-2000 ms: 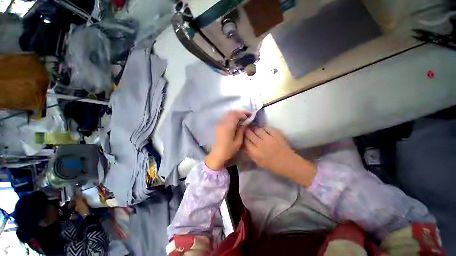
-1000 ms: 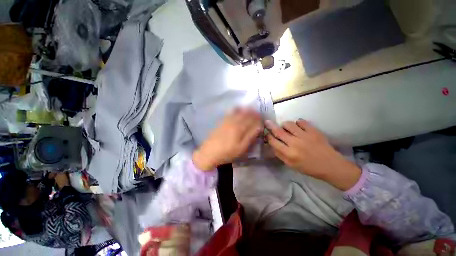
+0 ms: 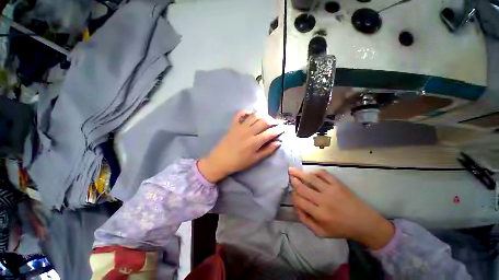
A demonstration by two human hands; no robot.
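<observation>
A grey garment panel [image 3: 164, 128] lies on the white table, its right edge in the bright light at the needle area of the sewing machine [image 3: 383, 60]. My left hand [image 3: 243, 145] lies on the panel with fingers spread, fingertips close to the needle area. My right hand [image 3: 328, 205] is lower right, its thumb and forefinger at the panel's right edge, appearing to pinch it. The needle and presser foot are hidden by glare and the curved metal guard [image 3: 317, 95]. A small dark grey piece [image 3: 383, 135] lies behind the machine head, partly hidden.
A stack of grey cut pieces [image 3: 104, 98] with fanned edges lies to the left. Black thread snips [image 3: 476, 170] lie at the right. Pale cloth [image 3: 295, 249] covers my lap. Part of a patterned sleeve [image 3: 8, 210] shows at the left edge.
The view has shifted, showing more of the machine head. My left hand has moved up the panel toward the needle and flattened. My right hand stays at the panel's edge, farther below the needle.
</observation>
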